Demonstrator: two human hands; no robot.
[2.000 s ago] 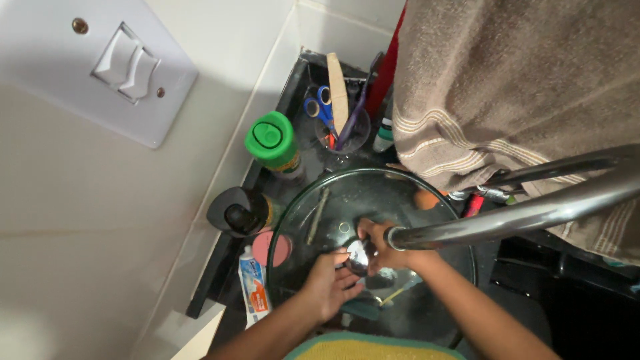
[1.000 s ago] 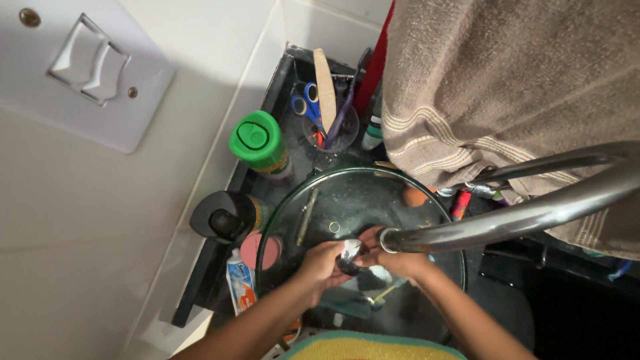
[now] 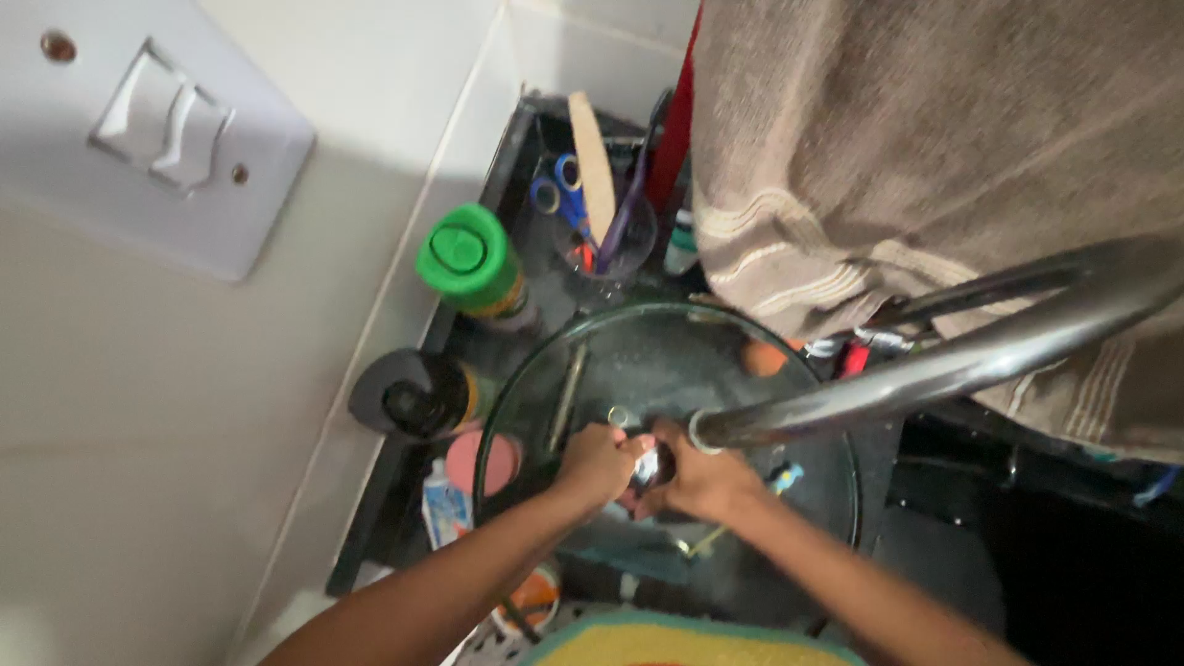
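Note:
Over a round glass basin (image 3: 499, 416), my left hand (image 3: 601, 467) and my right hand (image 3: 698, 476) close around a small dark, shiny rounded object (image 3: 650, 465) from both sides. Its exact kind cannot be told. The open end of a curved chrome faucet spout (image 3: 832, 398) lies just above my right hand in the view. Whether water runs is not clear. Beneath the hands, a thin yellowish stick-like item (image 3: 706, 542) shows through or in the basin. A small light-blue item (image 3: 788, 477) appears beyond my right wrist.
Left of the basin stand a green-capped bottle (image 3: 467, 259), a dark-capped bottle (image 3: 416, 393), a pink round item (image 3: 483, 462) and a toothpaste tube (image 3: 446, 507). Behind it, a clear cup (image 3: 629, 245) holds blue-handled scissors (image 3: 566, 194). A brown towel (image 3: 925, 139) hangs at the right.
My hands have shifted about the dark object, which stays between them. Two seconds ago my left palm was turned up with its fingers more spread; now the fingers are curled around the object.

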